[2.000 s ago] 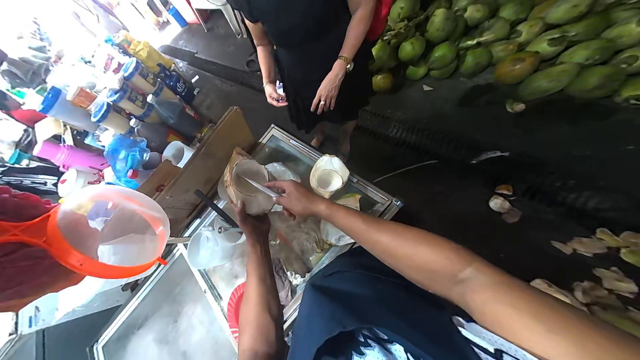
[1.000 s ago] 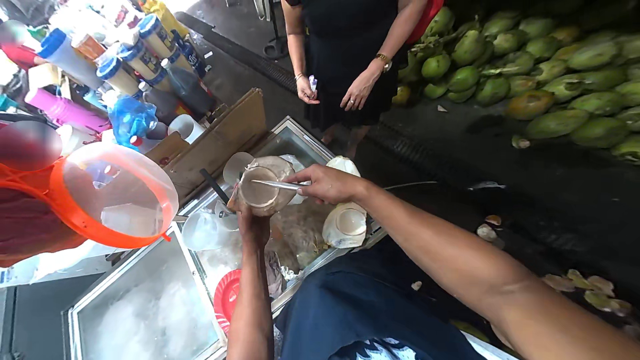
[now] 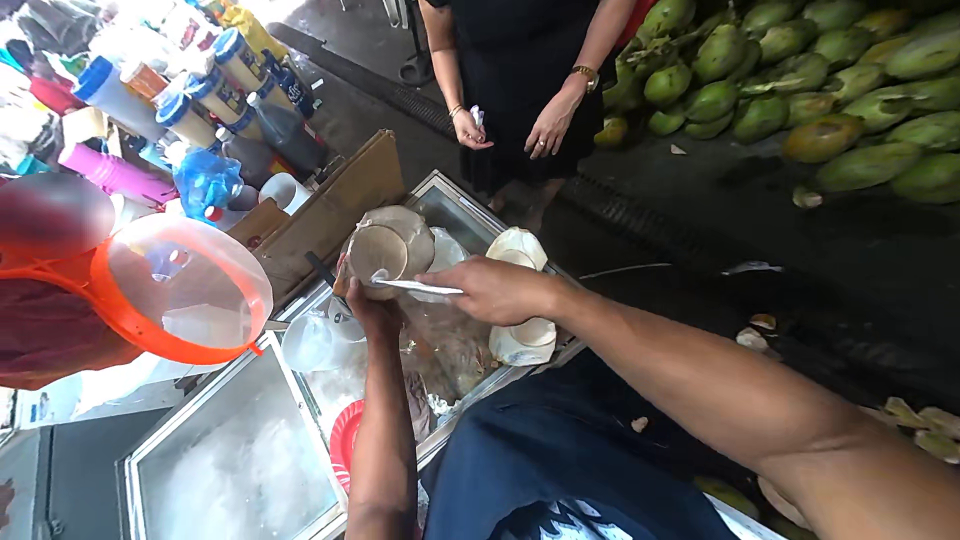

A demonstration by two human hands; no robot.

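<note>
My left hand (image 3: 375, 311) holds an opened coconut (image 3: 412, 232) from below, its round opening tilted toward me. In my right hand (image 3: 495, 289) is a pale metal spoon (image 3: 420, 286), its tip inside the coconut's opening at the lower rim. Just beyond my right hand lies a trimmed white coconut (image 3: 519, 247), and a second opened white coconut (image 3: 525, 343) rests below that hand, both on the glass-topped case. Behind the held coconut stands a clear plastic container, partly hidden. A clear plastic tub (image 3: 319, 341) sits left of my left forearm.
An orange-rimmed strainer (image 3: 187, 289) hangs at left. Beyond a cardboard flap (image 3: 330, 217) stand bottles, jars and pink cups (image 3: 116, 174). A person in black (image 3: 529, 75) stands opposite. Green coconuts (image 3: 787, 82) are piled at upper right. A red plastic plate (image 3: 346, 442) lies beside my left forearm.
The spoon has moved from the middle of the coconut's opening to its lower rim. Since the earliest frame, my right hand has shifted relative to the white coconuts and now partly covers them.
</note>
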